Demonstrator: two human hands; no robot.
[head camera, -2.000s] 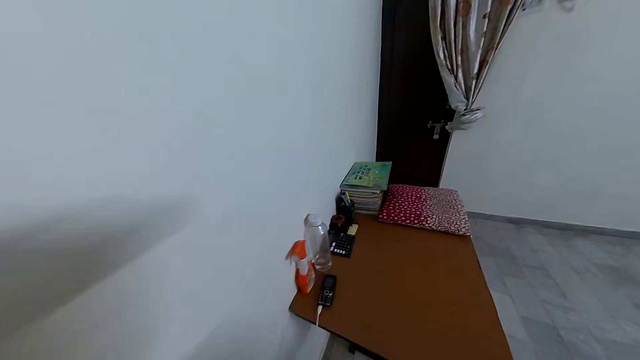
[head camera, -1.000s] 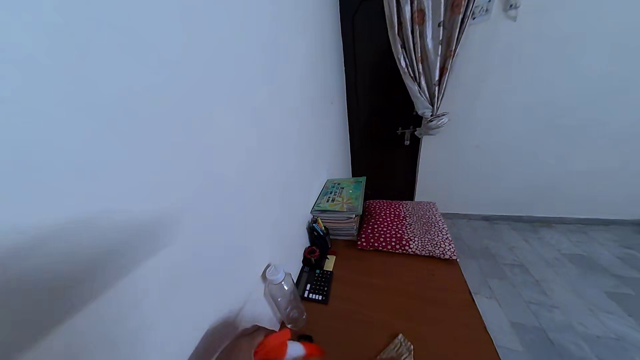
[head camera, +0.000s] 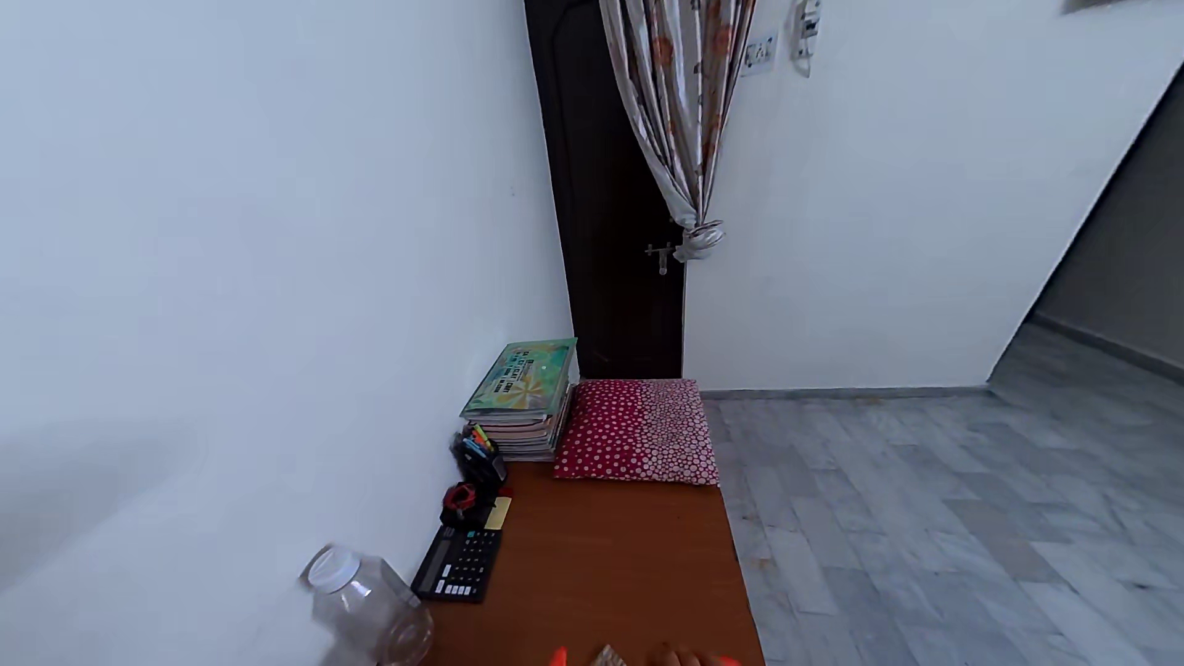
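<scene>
At the bottom edge, the fingertips of a hand, likely my right hand (head camera: 680, 656), show over the brown table (head camera: 610, 564). Bits of an orange object (head camera: 558, 657) appear on both sides of these fingers, and the tip of a patterned piece (head camera: 608, 657) lies to their left. What the fingers hold is cut off by the frame. My left hand is out of view. A clear plastic bottle with a white cap (head camera: 370, 601) stands by the wall at the lower left, next to a black calculator (head camera: 458, 564).
Behind the calculator are a red and black roll-shaped item (head camera: 460, 499), a yellow notepad (head camera: 498, 513) and a pen holder (head camera: 481, 455). A book stack (head camera: 518, 379) and a red patterned cushion (head camera: 638, 430) occupy the far end. A dark door (head camera: 610, 185) and tied curtain (head camera: 684, 111) stand beyond.
The orange spray bottle, standing by the clear bottle two seconds ago, was at a hand one second ago; now only orange bits show at the bottom edge. The phone has left view.
</scene>
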